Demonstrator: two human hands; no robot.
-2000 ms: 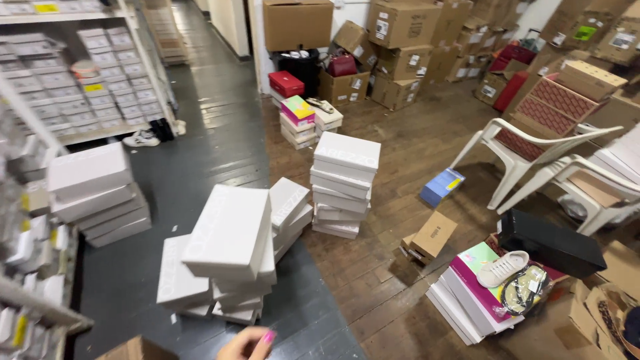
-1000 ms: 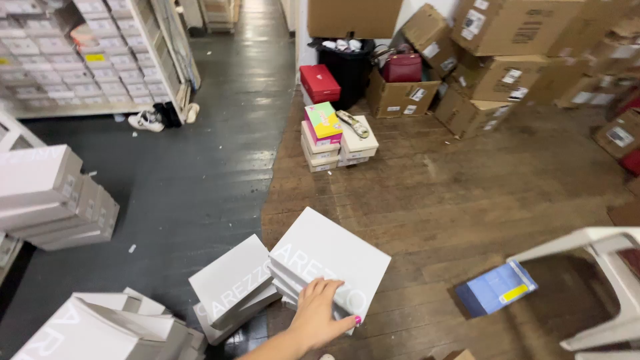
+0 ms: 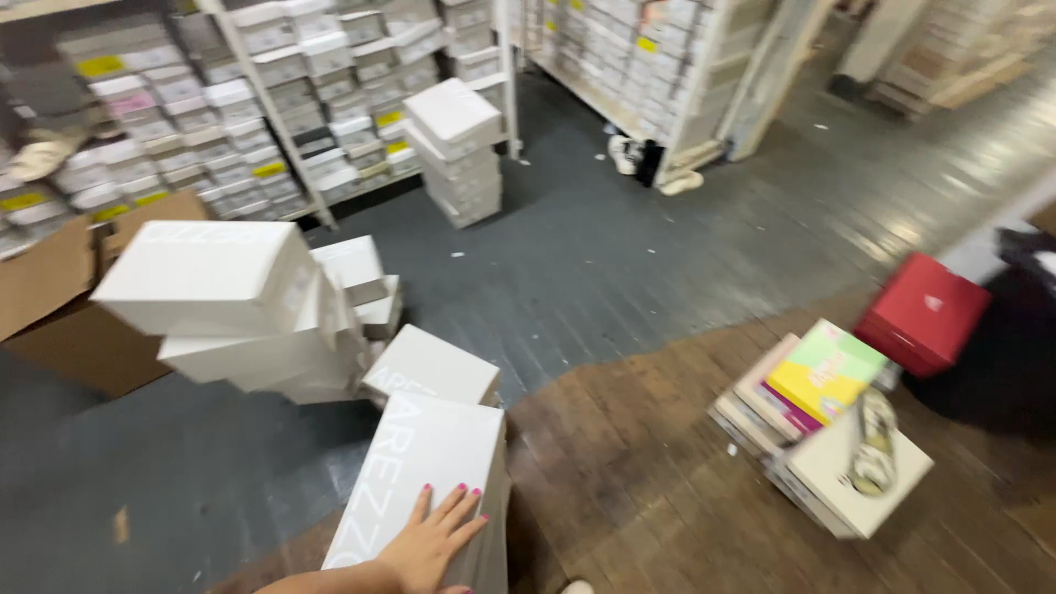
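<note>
My left hand (image 3: 433, 536) lies palm down on the top of a white shoebox (image 3: 429, 445), fingers a little apart, with pink nails. That box tops a stack near the bottom middle of the head view. Touching or close behind it is another white shoebox (image 3: 433, 363). Further left stands a leaning stack with a large white shoebox (image 3: 198, 272) on top, and smaller white boxes (image 3: 351, 264) behind it. My right hand is out of view.
An open cardboard carton (image 3: 99, 346) stands at left. Shelves (image 3: 322, 198) full of boxes line the back, with a white box stack (image 3: 458, 165) before them. At right are a yellow-green box (image 3: 825, 371), a shoe (image 3: 874, 445) on a cream box (image 3: 858, 487), and a red box (image 3: 920, 313).
The view has swung left toward the shelves. My left hand, mostly out of frame two seconds ago, came onto a white shoebox one second ago and is still on a box top.
</note>
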